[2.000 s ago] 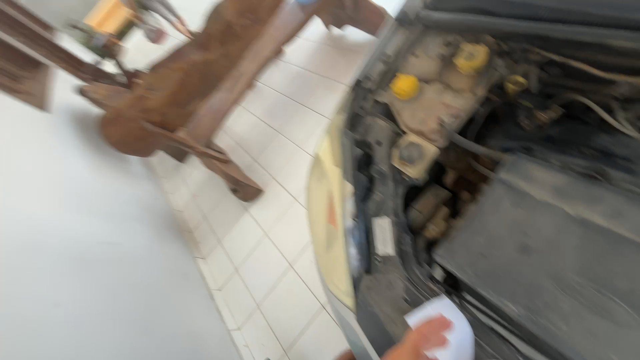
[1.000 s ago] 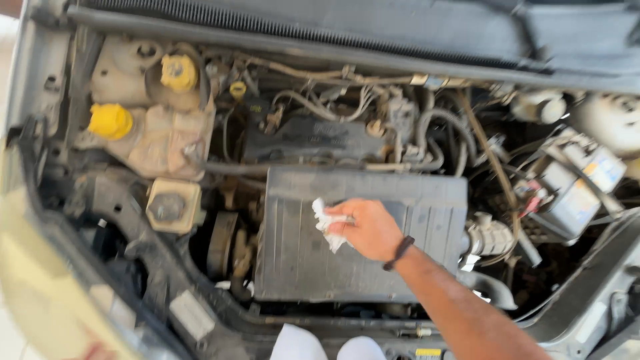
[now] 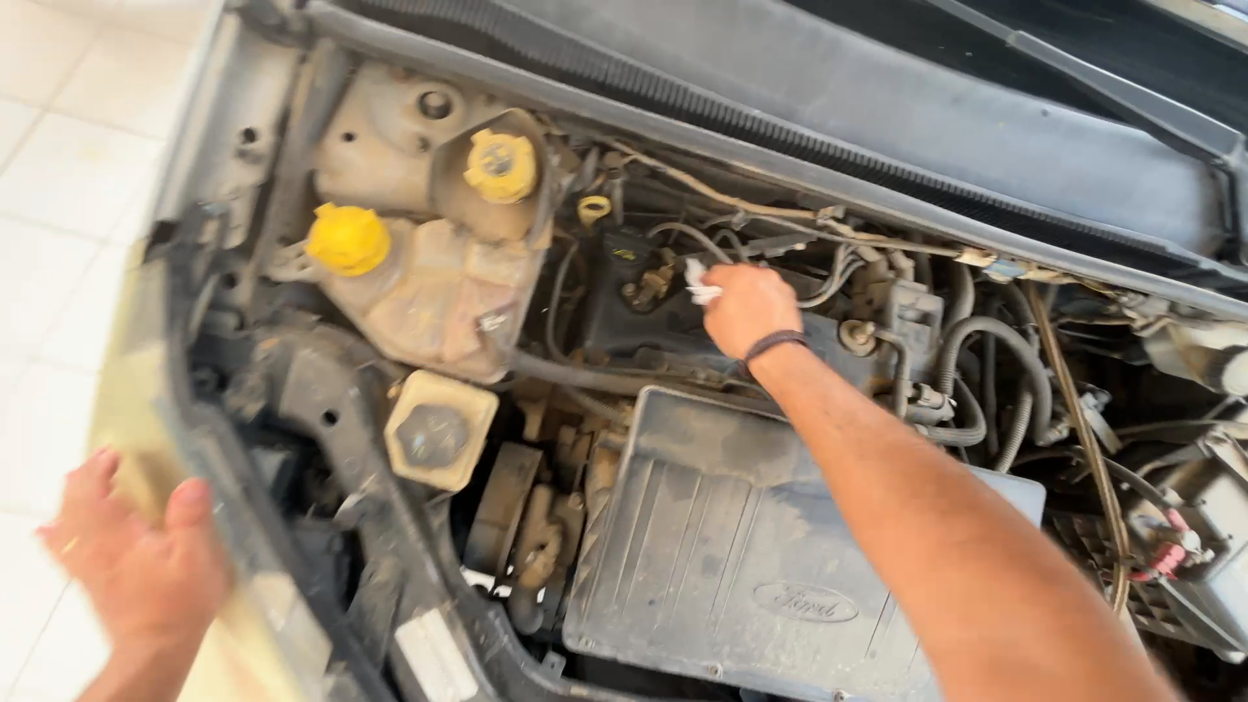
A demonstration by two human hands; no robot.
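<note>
My right hand (image 3: pixel 751 307), a dark band at its wrist, holds a crumpled white cloth or paper (image 3: pixel 700 283) against or just over the black engine cover (image 3: pixel 634 327), beside several cables. Below my forearm lies the dusty Ford air filter housing (image 3: pixel 741 546). My left hand (image 3: pixel 141 551) is at the lower left with fingers apart, over or resting on the headlight (image 3: pixel 141 390); contact cannot be told. Between the hands are the coolant expansion tank (image 3: pixel 439 283) with its yellow cap (image 3: pixel 348 240) and a square reservoir (image 3: pixel 442 430).
Another yellow cap (image 3: pixel 500 166) and a yellow dipstick handle (image 3: pixel 593 208) stand toward the back. Hoses (image 3: pixel 994 341) curve right of my right hand. The battery (image 3: pixel 1209 517) is at the far right. The windshield cowl (image 3: pixel 877 117) crosses the top; tiled floor (image 3: pixel 68 175) shows at left.
My right hand has moved with the white cloth or paper from above the air filter housing back to the engine cover. My left hand has come more fully into view at the left.
</note>
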